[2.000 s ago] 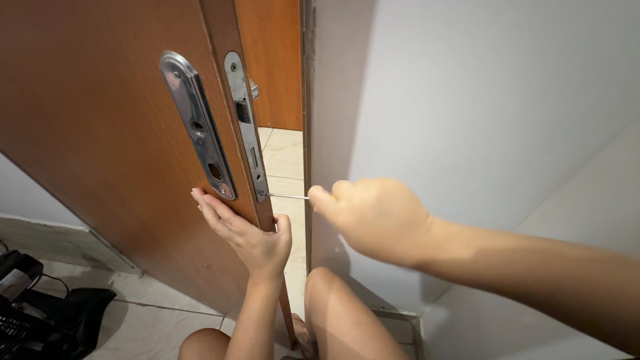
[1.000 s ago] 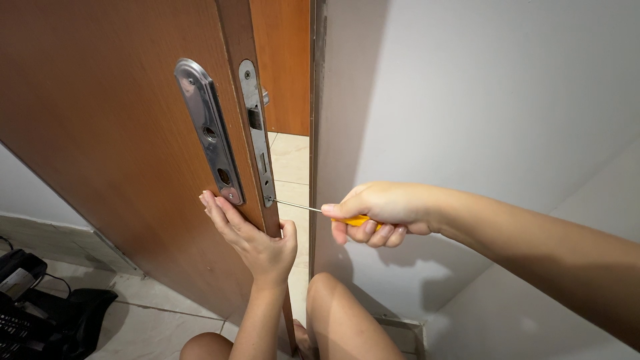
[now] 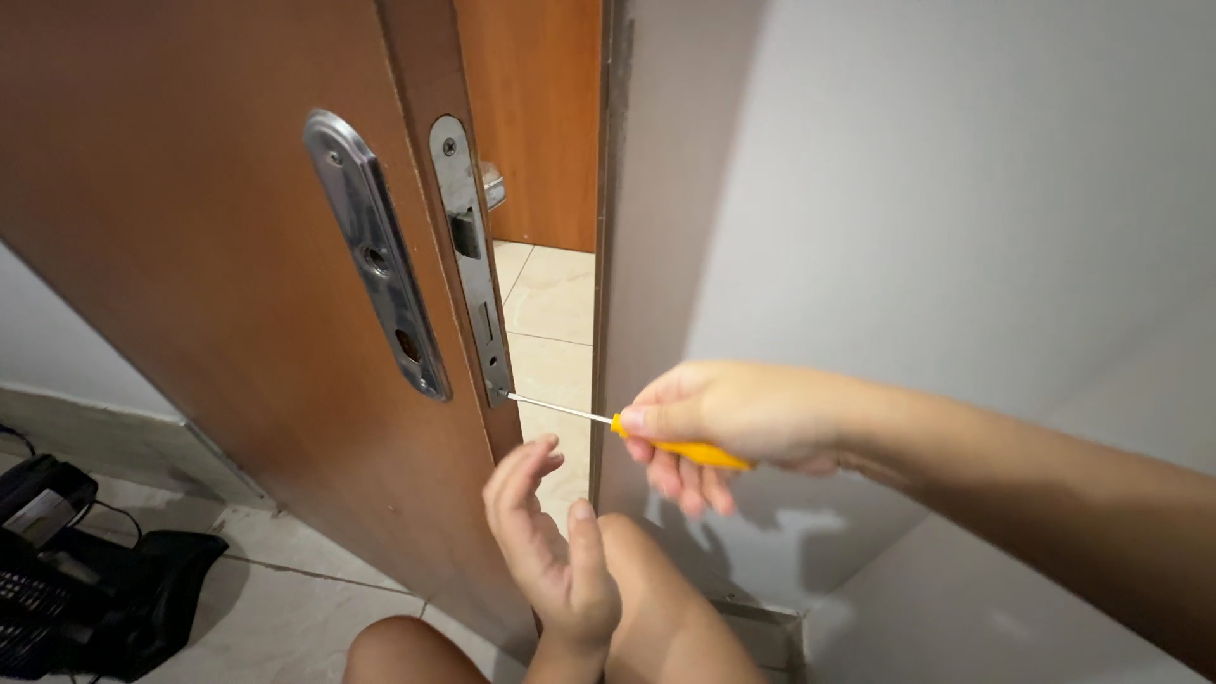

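My right hand (image 3: 708,423) grips a screwdriver with a yellow handle (image 3: 698,452). Its thin shaft reaches left to the screw at the bottom of the metal mortise lock faceplate (image 3: 472,266), set in the edge of a brown wooden door (image 3: 218,237). Another screw sits at the faceplate's top, with the latch bolt below it. My left hand (image 3: 551,541) is raised just below the faceplate, fingers apart and holding nothing. On the door's face is a metal escutcheon plate (image 3: 366,228) with two holes and no handle. Part of a metal handle (image 3: 493,186) shows behind the door edge.
The door frame (image 3: 608,247) and a pale wall (image 3: 902,218) stand at the right. My knees are below the hands. Black items with a cable (image 3: 114,589) lie on the tiled floor at lower left. Through the gap, another wooden door or panel (image 3: 537,114) shows.
My left hand has come off the door, where it rested below the plate. My right hand's fingers have shifted on the handle, hidden two seconds ago; the screwdriver stays at the lower screw.
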